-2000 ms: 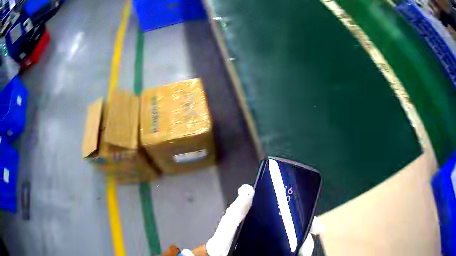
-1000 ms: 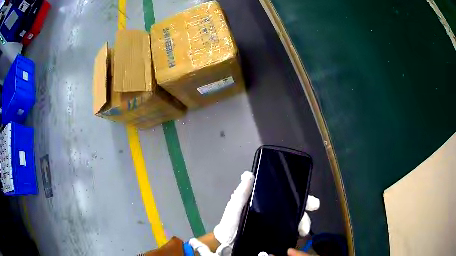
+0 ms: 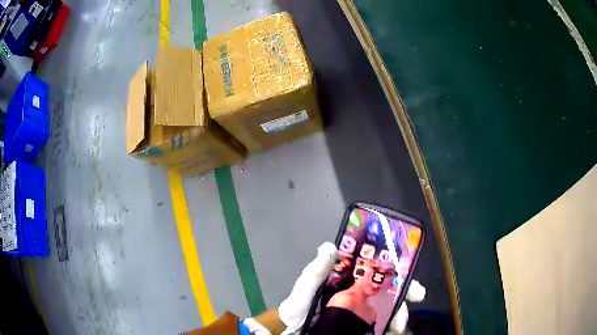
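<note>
A black-framed smartphone (image 3: 366, 275) is held upright at the bottom centre. Its screen is lit, with app icons over a picture. My left hand (image 3: 309, 284), in a white glove, holds it, with the thumb along the phone's left edge and gloved fingertips showing past its right edge. The palm is hidden behind the phone, and its lower end is cut off by the frame. A blue band shows at my left wrist. I cannot make out my right hand.
Two brown cartons (image 3: 262, 82) stand on the grey floor, the left one with open flaps. Blue bins (image 3: 29, 209) are at the far left. The green work surface (image 3: 484, 131) has a raised edge and a tan sheet (image 3: 556, 262) on the right.
The phone screen has gone from dark to lit with icons. The view has swung right, away from the work surface towards the floor. The fingertips low on the phone are gone.
</note>
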